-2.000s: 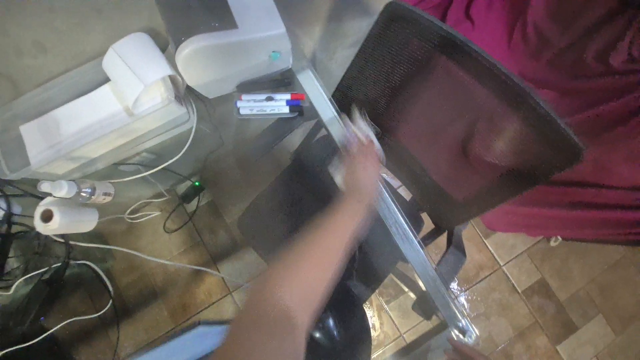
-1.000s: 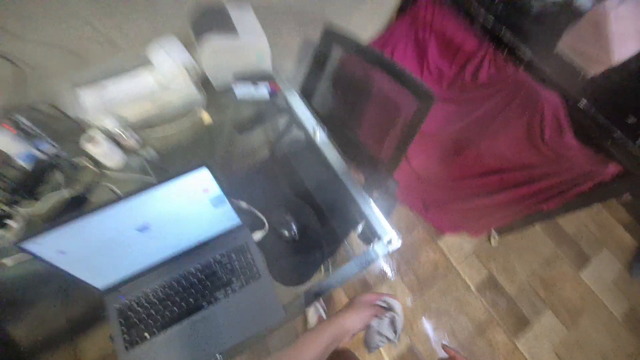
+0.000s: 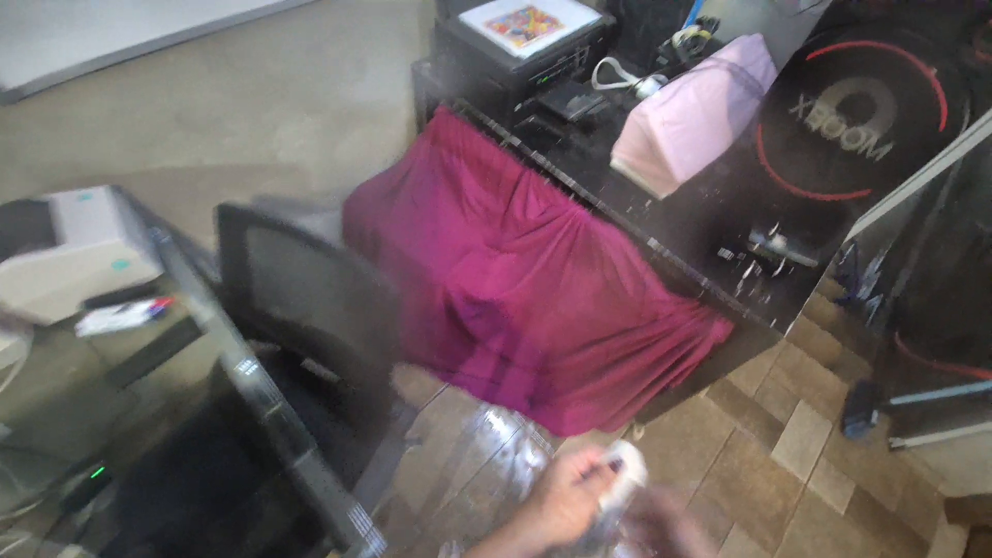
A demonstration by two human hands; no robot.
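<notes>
Near the bottom centre, my left hand (image 3: 570,496) grips a crumpled white cloth (image 3: 626,471), held above the tiled floor. Just to its right, my right hand (image 3: 670,523) is a blur close under the cloth; whether it holds anything cannot be told. A shiny, see-through patch shows between the two hands, too blurred to name. At the left runs the metal-coloured edge of a glass table (image 3: 267,395), apart from both hands. Marker pens (image 3: 124,316) and a white device (image 3: 81,252) lie on that table.
A black mesh chair (image 3: 318,298) stands beside the glass table. Beyond it, a magenta cloth (image 3: 535,310) hangs from a black table (image 3: 697,256) bearing a printer (image 3: 527,66) and a pink fabric-covered object (image 3: 694,116). A brush-like tool (image 3: 860,407) stands at right.
My left hand, on the glass table's edge two seconds ago, has left it and holds the cloth over the floor beside my right hand. The view has swung right; the laptop is out of view.
</notes>
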